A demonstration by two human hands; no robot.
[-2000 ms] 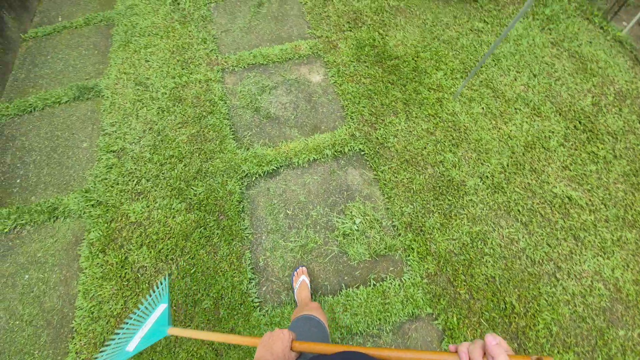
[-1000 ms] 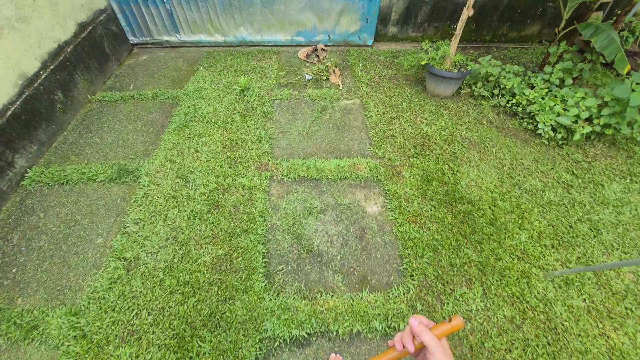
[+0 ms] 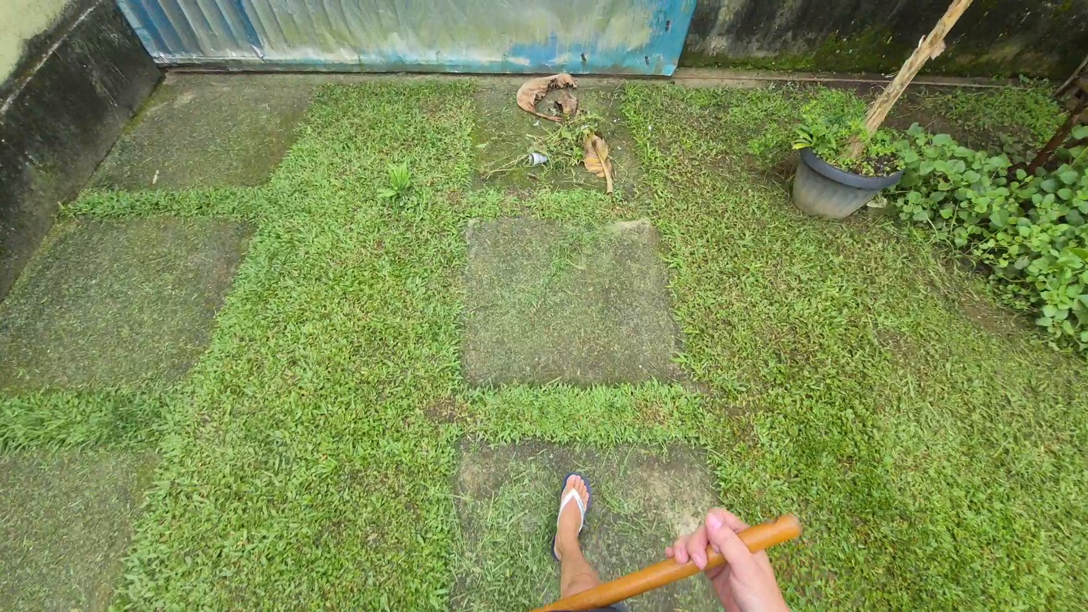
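My right hand (image 3: 733, 557) is closed around a wooden rake handle (image 3: 650, 578) near its rounded end, at the bottom right of centre. The handle slants down to the left and leaves the view at the bottom edge. Neither the rake's head nor my left hand is in view. Left of the hand, my foot in a white-strapped flip-flop (image 3: 572, 510) stands on a concrete paving slab (image 3: 654, 484) strewn with grass clippings.
Ahead, dry leaves (image 3: 597, 160) and plant scraps lie on a slab by a blue metal gate (image 3: 425, 38). A potted plant (image 3: 837, 189) stands at the right beside leafy plants (image 3: 1037, 229). A stained wall (image 3: 64, 119) runs along the left.
The view has shifted forward towards the gate. Two seconds ago both hands held the handle, with the teal rake head at the lower left; the head and left hand are now out of view.
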